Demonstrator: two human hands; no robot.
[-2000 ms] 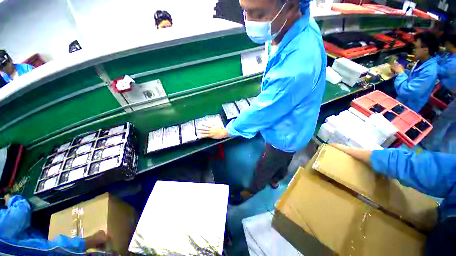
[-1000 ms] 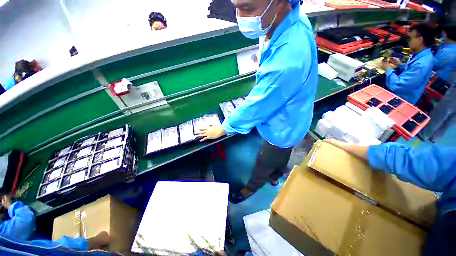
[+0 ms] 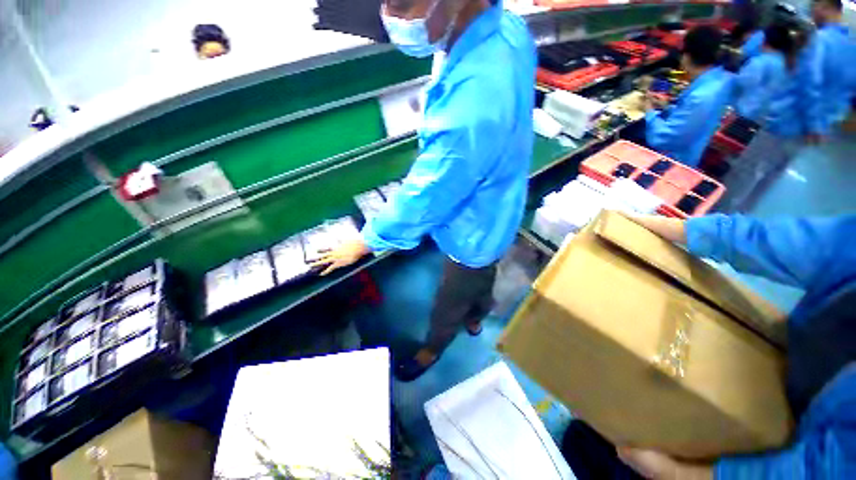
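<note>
A brown taped carton (image 3: 648,342) is held, tilted, at the lower right. A blue-sleeved hand lies on its far top edge and another hand is under its near lower edge. The arms come in from the right edge, and I take them as another person's. Neither of my own hands can be made out. A second brown carton (image 3: 136,450) is cut off at the lower left. A white square top (image 3: 305,412) stands beside it, and a white flat-topped object (image 3: 497,427) is on the floor between it and the held carton.
A masked person in a blue smock (image 3: 469,141) touches pale devices (image 3: 324,239) on the green bench (image 3: 300,202). Black compartment trays (image 3: 94,347) stand at the left. White boxes (image 3: 573,211) and a red-orange tray (image 3: 652,173) are beyond the held carton. People in blue are farther right.
The view has swung right, so the bench and trays shift left. The held carton is tilted differently, and a hand now shows beneath it. The arms at the lower left have nearly left the picture.
</note>
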